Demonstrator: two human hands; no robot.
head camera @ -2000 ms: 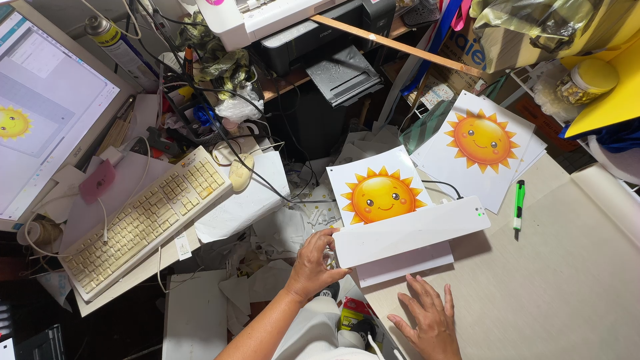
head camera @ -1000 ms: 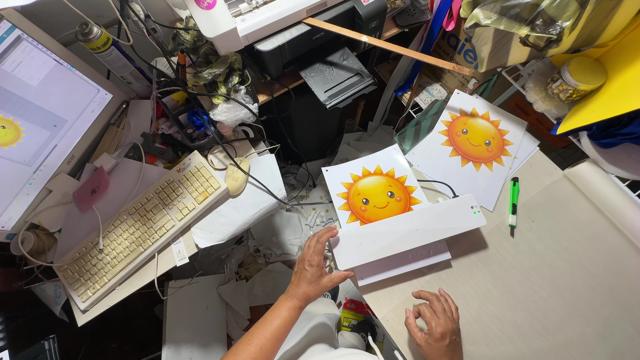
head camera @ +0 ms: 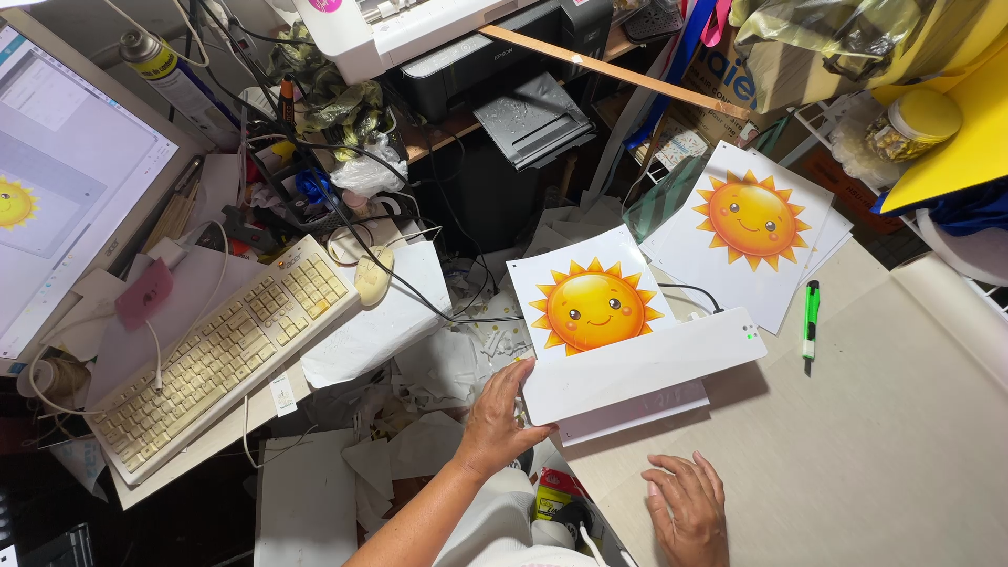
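A white laminator (head camera: 642,366) with green lights at its right end lies across the near corner of the table. A sheet with a printed smiling sun (head camera: 594,307) stands out of its far side, and more of a sheet (head camera: 638,413) shows at its near side. My left hand (head camera: 504,417) grips the laminator's left end, thumb on the near edge. My right hand (head camera: 689,504) rests on the table, fingers slightly curled, holding nothing. A second sun print (head camera: 752,220) lies on other sheets behind. A green utility knife (head camera: 810,327) lies to the right, its blade partly out.
A yellowed keyboard (head camera: 228,354) and mouse (head camera: 373,276) sit left, beside a monitor (head camera: 71,181). A black cable (head camera: 693,289) runs behind the laminator. A printer (head camera: 504,59), a wooden strip (head camera: 614,71) and a lidded jar (head camera: 917,122) are farther back. Paper scraps lie below.
My right hand's fingers, spread apart two seconds ago, are now more curled and closer together. The left hand stays at the laminator's end. The sun sheet shows no plain shift.
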